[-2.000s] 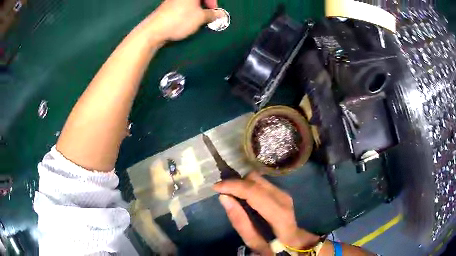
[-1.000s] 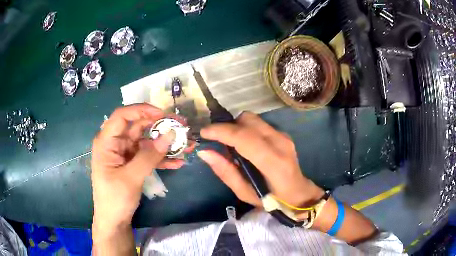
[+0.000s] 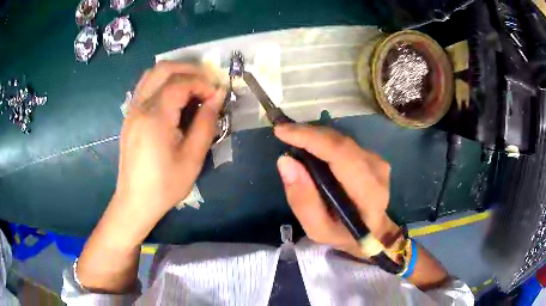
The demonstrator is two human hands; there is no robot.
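My right hand (image 3: 335,185) holds the black soldering iron (image 3: 326,182) like a pen. Its brownish tip is at or close to a small dark, sparkling connector piece (image 3: 237,63) on the cream masking tape pad (image 3: 323,72). I cannot tell whether they touch. My left hand (image 3: 170,131) is over the pad's left part, fingers bent and thumb near the fingertips. A curved silvery rim of the round ornament (image 3: 223,129) shows just right of its fingers. The rest of the ornament is hidden, and the fingers are slightly blurred.
A round tub (image 3: 446,89) of silvery grains stands at the pad's right end, beside black fixtures (image 3: 473,119). Round silvery ornaments (image 3: 118,34) lie upper left, and small loose metal bits (image 3: 23,104) far left. Torn tape pieces (image 3: 191,198) hang below the left hand.
My left hand first brought a round ornament from the back to the pad, then turned it from flat view to edge-on. The iron's tip moved to the connector piece. The view has shifted.
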